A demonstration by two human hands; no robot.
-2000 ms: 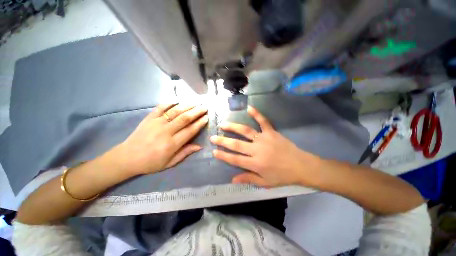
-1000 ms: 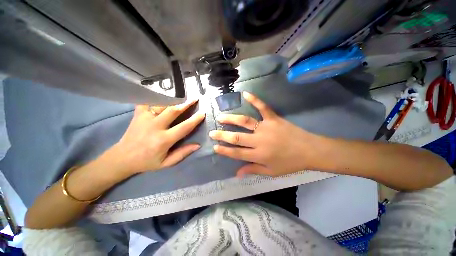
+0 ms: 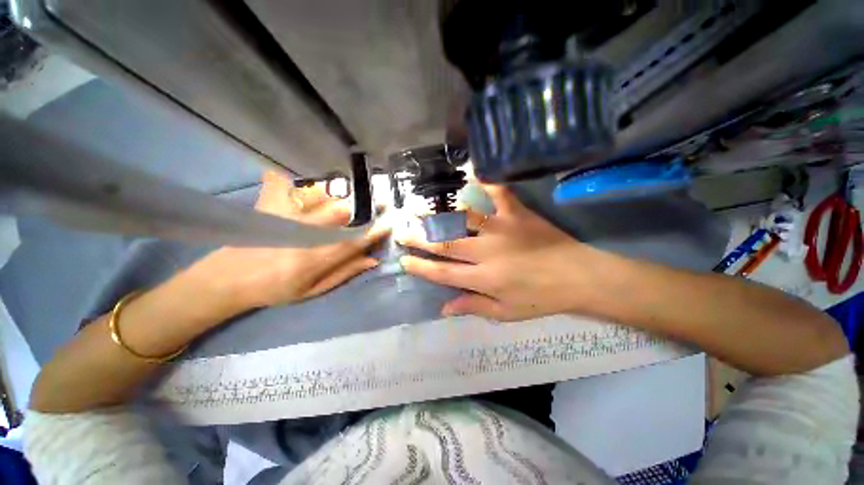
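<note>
A grey garment panel point(image 3: 369, 308) lies flat on the white table and runs under the presser foot and needle point(image 3: 403, 223), which are lit by a bright lamp. My left hand point(image 3: 284, 270) lies flat on the panel left of the needle, partly hidden by the machine head. My right hand point(image 3: 502, 260) lies on the panel right of the needle, fingers spread, fingertips close to the foot. The sewing machine head point(image 3: 351, 76) hides much of the panel's back part. A black ribbed knob point(image 3: 542, 118) is near the camera.
A printed ruler point(image 3: 417, 371) runs along the table's front edge. A blue-rimmed round gauge point(image 3: 623, 182) is on the machine. Red scissors point(image 3: 834, 243) and blue and orange snips point(image 3: 748, 251) lie at the right. A blue mesh basket point(image 3: 668, 471) is below the table.
The view has moved closer to the machine head, which covers more of my left hand. The panel's front edge has shifted away from me, showing more ruler. Both hands stay beside the needle.
</note>
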